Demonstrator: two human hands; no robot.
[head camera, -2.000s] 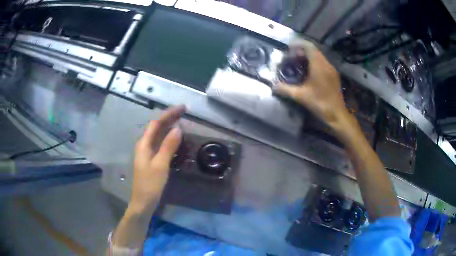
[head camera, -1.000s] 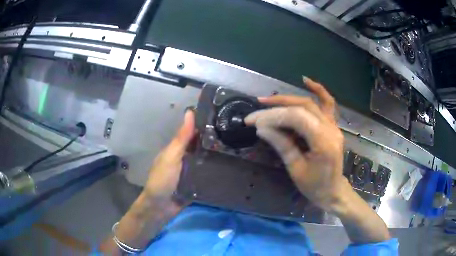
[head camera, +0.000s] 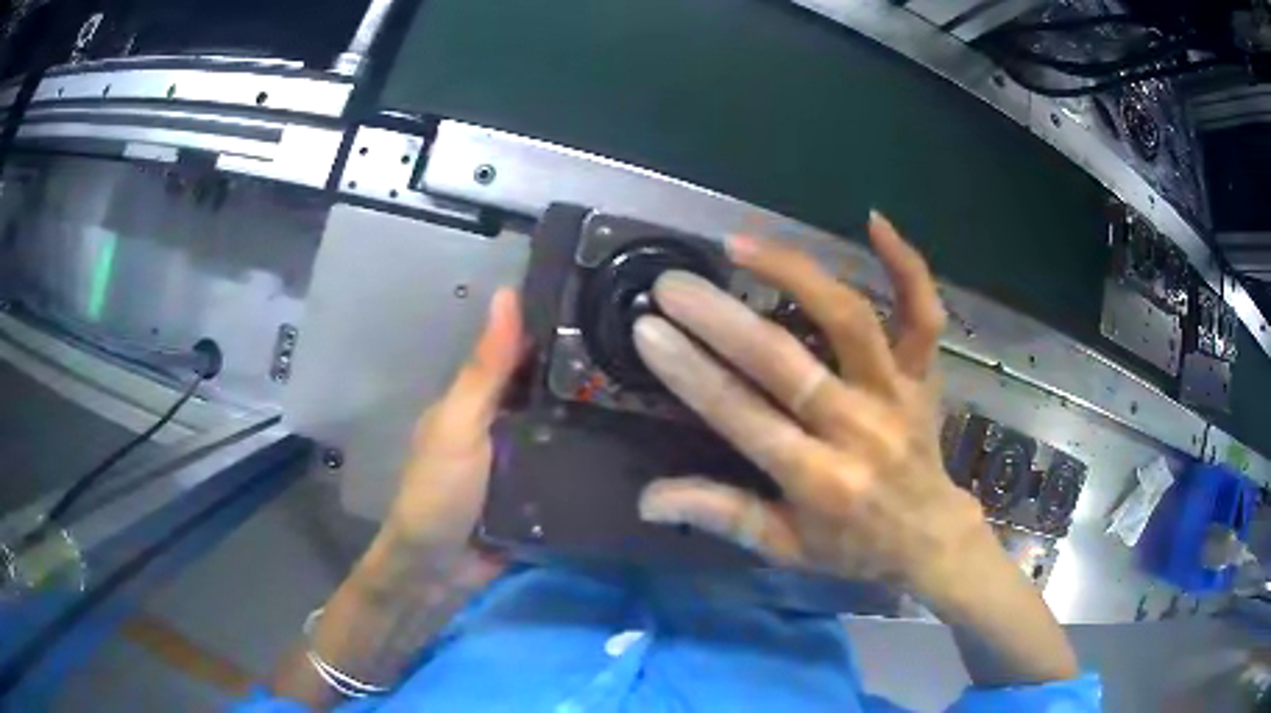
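Observation:
A dark carrier fixture (head camera: 599, 481) is in front of me, its plain half towards my body. A round black speaker driver (head camera: 609, 323) sits on its upper left. My left hand (head camera: 453, 432) grips the fixture's left edge. My right hand (head camera: 822, 418) lies over the fixture's right part, with pale-covered index and middle fingertips on the driver's centre. Its ring and little fingers are spread beyond the fixture's far edge. The upper right of the fixture is mostly hidden by my right hand. Small red spots show below the driver.
A green conveyor belt (head camera: 627, 119) runs beyond the silver side rail (head camera: 558, 195). More fixtures lie on the belt at right (head camera: 1150, 300). Another fixture (head camera: 1015, 474) lies on the metal worktop at right, near a white piece (head camera: 1143, 502) and a blue bin (head camera: 1202, 527).
Two seconds ago my right hand was over the belt at a driver; then it came to the fixture my left hand holds. Since one second ago its fingers have flattened onto the driver.

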